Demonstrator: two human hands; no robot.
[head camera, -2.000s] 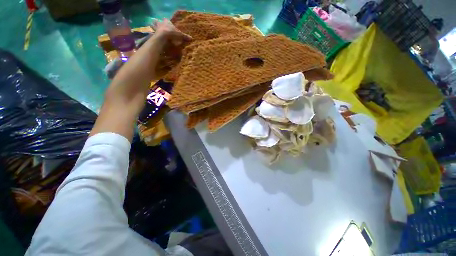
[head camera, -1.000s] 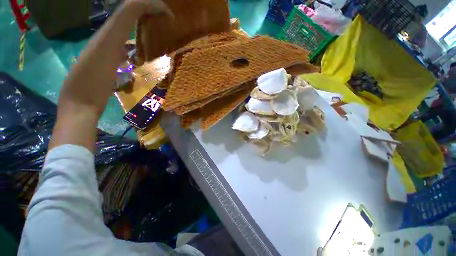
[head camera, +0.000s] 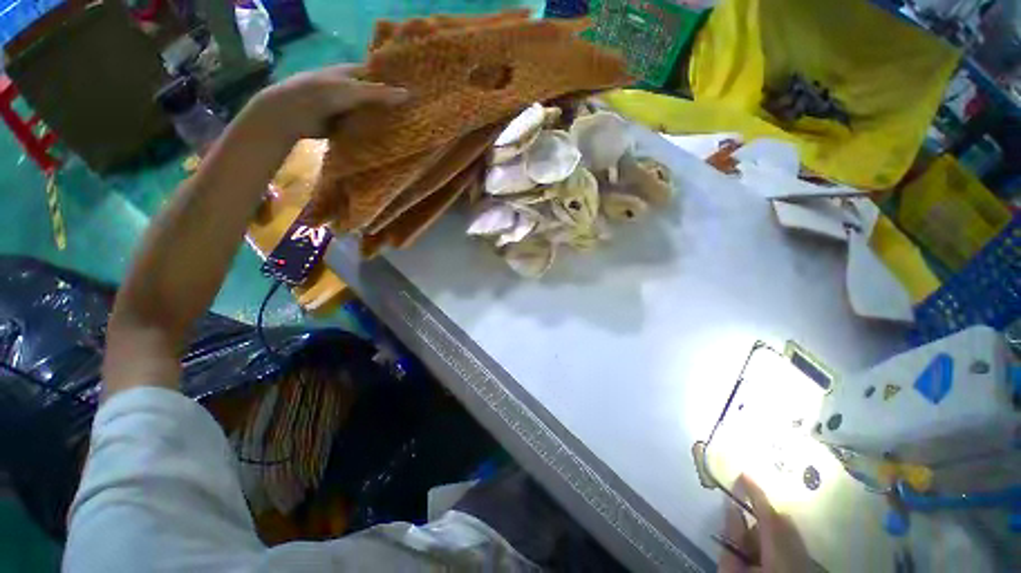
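Note:
Brown textured panels (head camera: 448, 123) lie stacked at the far left end of the white table, a round hole showing in the top one. My left hand (head camera: 336, 95) is at the stack's left edge, fingers over the top panel and gripping it; the thumb is hidden. Cream-white rounded pieces (head camera: 554, 157) lie heaped beside the stack. My right hand (head camera: 767, 537), cut off by the lower edge, holds thin metal tweezers or snips (head camera: 733, 546) beside the brightly lit needle plate (head camera: 773, 414).
The white sewing machine head (head camera: 924, 392) is at the right. A grey ruler strip (head camera: 504, 403) runs along the table's near edge. White flat pieces (head camera: 879, 280) lie along the far side, by yellow sacks (head camera: 840, 90). A black phone-like object (head camera: 297, 252) and black plastic bag (head camera: 67, 347) are left.
The view has shifted, showing more of the machine. My left hand, which raised a brown panel a second ago, is back low at the stack. My right hand has come into view with the metal tool.

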